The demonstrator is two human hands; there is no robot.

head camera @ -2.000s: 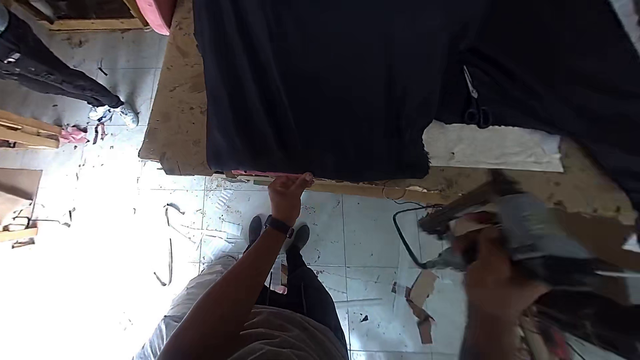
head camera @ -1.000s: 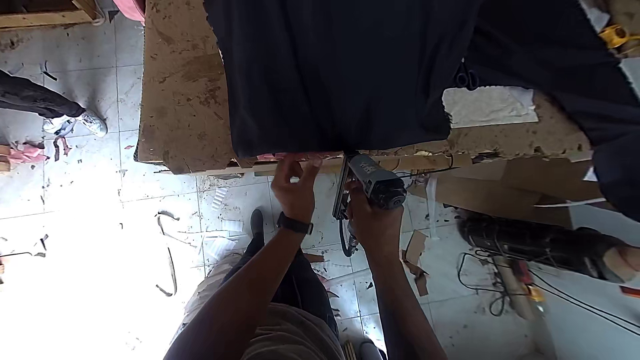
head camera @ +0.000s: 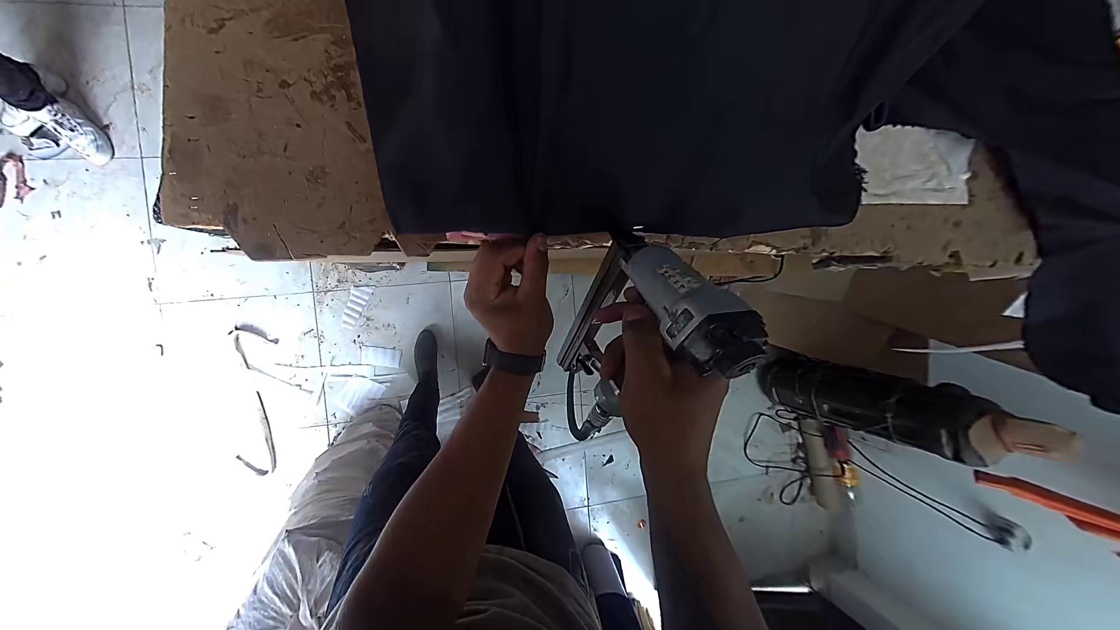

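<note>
Dark navy fabric (head camera: 612,114) lies over a cardboard-topped bench, its near hem hanging along the front edge. My left hand (head camera: 512,293) pinches that hem between thumb and fingers, beside a bit of pink material (head camera: 477,237). In my right hand (head camera: 656,376) is a grey and black pneumatic stapler (head camera: 687,302), its nose against the hem just right of my left hand. A hose fitting (head camera: 602,411) hangs from the stapler's handle. Whether the trigger is pressed cannot be told.
Worn cardboard (head camera: 262,131) covers the bench. White cloth (head camera: 914,166) lies at its right. Below stand a black wrapped roll (head camera: 875,407) and thin cables (head camera: 919,499). Plastic sheeting (head camera: 324,516) is beside my legs, scraps (head camera: 267,429) lie on the tiles, and a person's shoe (head camera: 74,131) shows upper left.
My right hand has brought the stapler from the right to the fabric's hem. My left hand has stayed at the hem. The view has shifted.
</note>
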